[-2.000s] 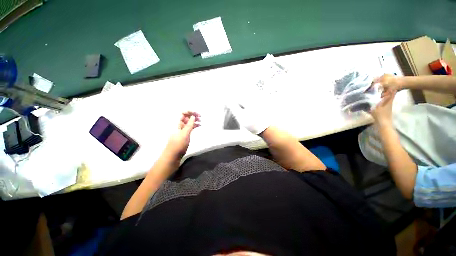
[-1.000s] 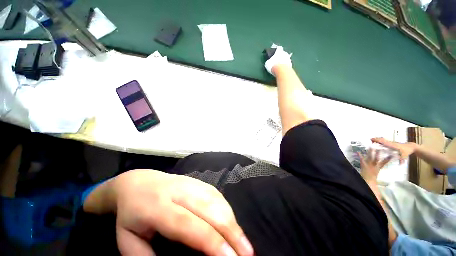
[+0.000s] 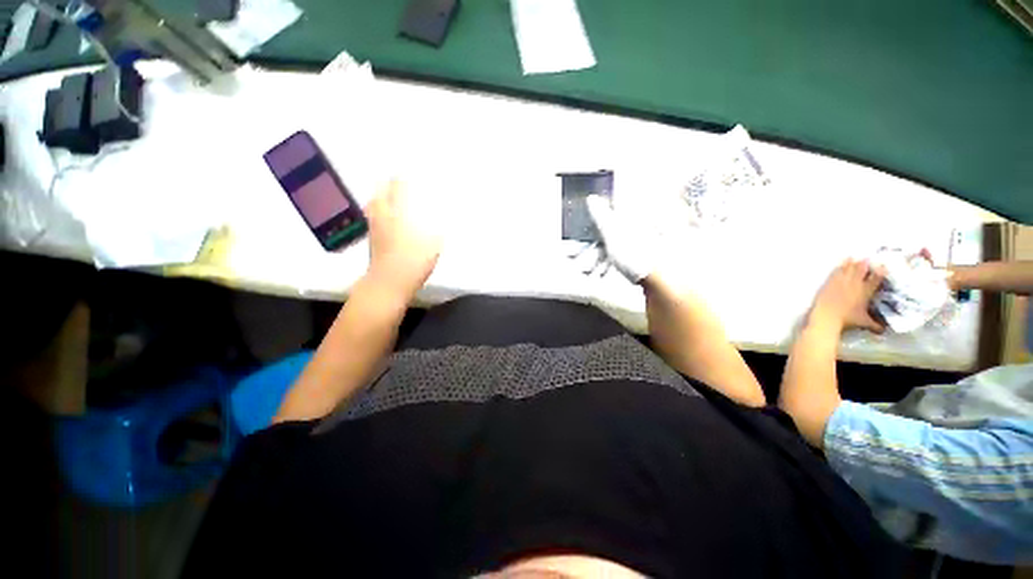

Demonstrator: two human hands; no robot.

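Observation:
A flat dark module (image 3: 579, 215) is above the white bench in front of me, near its middle. My right hand (image 3: 616, 241), in a white glove, holds it at its right and lower edge, with the fingers partly over its face. My left hand (image 3: 399, 234) is bare and empty over the bench, its fingers loosely extended and blurred. It is just right of a black smartphone (image 3: 314, 192) with a lit pink-purple screen; whether they touch cannot be told.
Stacked black parts (image 3: 113, 104) and a white sheet (image 3: 153, 226) lie left. A dark module (image 3: 428, 19) and a white sleeve (image 3: 552, 34) lie on the green belt (image 3: 680, 68). Printed clear film (image 3: 725, 187) lies right of my glove. A neighbour's hands (image 3: 847, 296) handle crumpled clear plastic (image 3: 910, 292).
My right hand has come back from the belt to the bench with the dark module. My left hand has moved from low near the camera to beside the phone. The view has shifted.

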